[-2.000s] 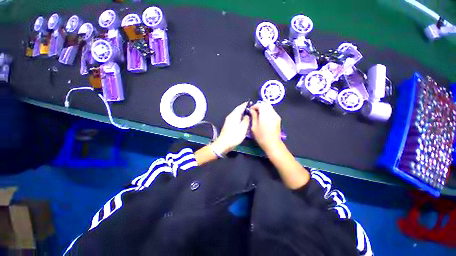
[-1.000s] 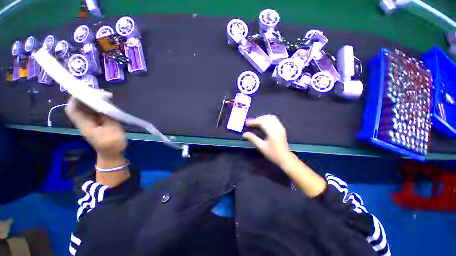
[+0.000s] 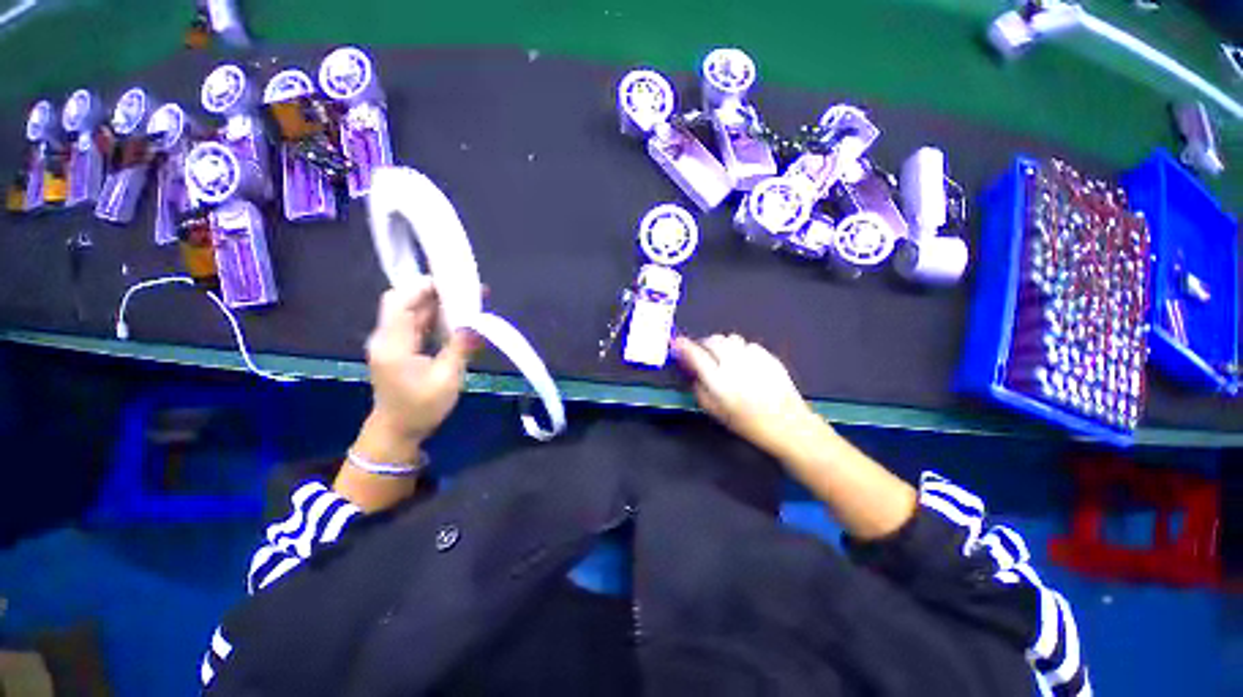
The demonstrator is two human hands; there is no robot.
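My left hand [image 3: 412, 365] grips the large white tape roll [image 3: 457, 259] and holds it tilted up above the bench edge. A loose tape tail [image 3: 525, 357] curls down from it to the right. One handheld fan unit [image 3: 652, 316] lies in front of me, its round spoked head [image 3: 668, 234] pointing away and a bright white face on its handle. Thin dark wires lie on its left. My right hand [image 3: 736, 381] is at the lower right of the handle, fingertips close together by a small purple thing; whether they grip it is unclear.
Fan units [image 3: 243, 252] stand in rows at the left, beside a white cable [image 3: 184, 281]. A loose pile of units [image 3: 818, 204] lies right of centre. A blue bin full of cells [image 3: 1002, 300] and another blue bin [image 3: 1183, 259] are at the right. A green conveyor [image 3: 518, 21] runs behind.
The tape roll was lying flat, then was lifted by my left hand and has now swung right, nearer the middle. The single fan unit lies uncovered by my hands. My right hand remains near its handle.
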